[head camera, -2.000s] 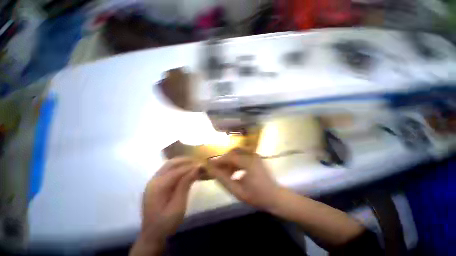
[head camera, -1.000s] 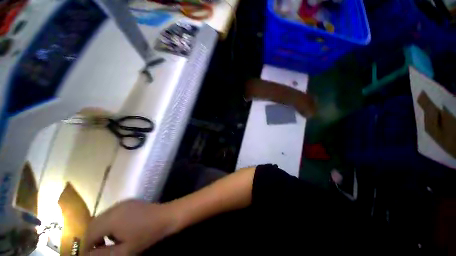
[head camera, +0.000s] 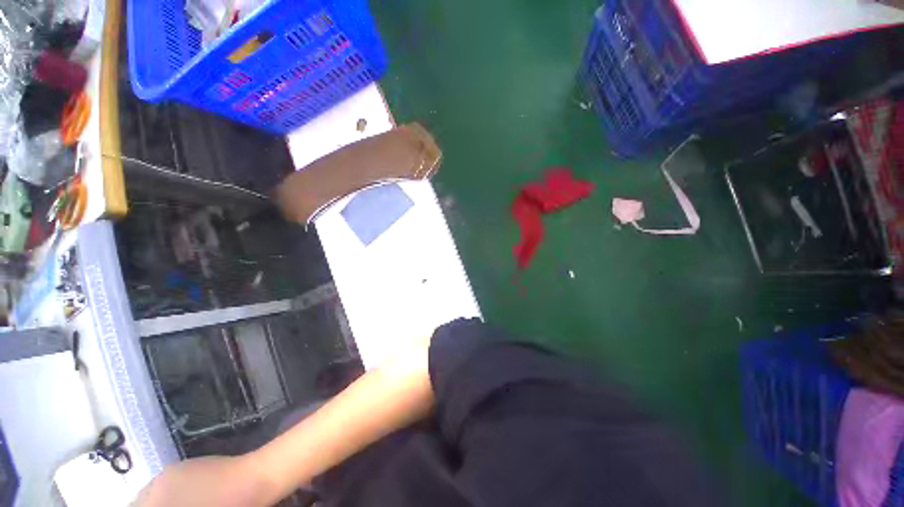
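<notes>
My right hand (head camera: 193, 483) is at the lower left, at the machine table's edge, partly cut off by the bottom of the picture; its fingers and anything in them cannot be made out. My left hand is out of the picture. A curved brown cloth piece (head camera: 352, 176) lies across the white bench (head camera: 396, 287), with a small grey-blue square (head camera: 377, 212) beside it. Black-handled scissors (head camera: 114, 451) lie on the machine table (head camera: 119, 366). The needle area is not in view.
A blue crate (head camera: 297, 64) stands at the bench's far end. Orange-handled scissors (head camera: 73, 119) lie on another table. Red cloth (head camera: 540, 208) and a pale strip (head camera: 684, 203) lie on the green floor. More blue crates (head camera: 634, 89) stand right, one holding brown and pink cloth (head camera: 872, 446).
The view has swung right and away from the needle area. My right hand now shows at the lower left edge; my left hand, seen two seconds ago, is out of the picture.
</notes>
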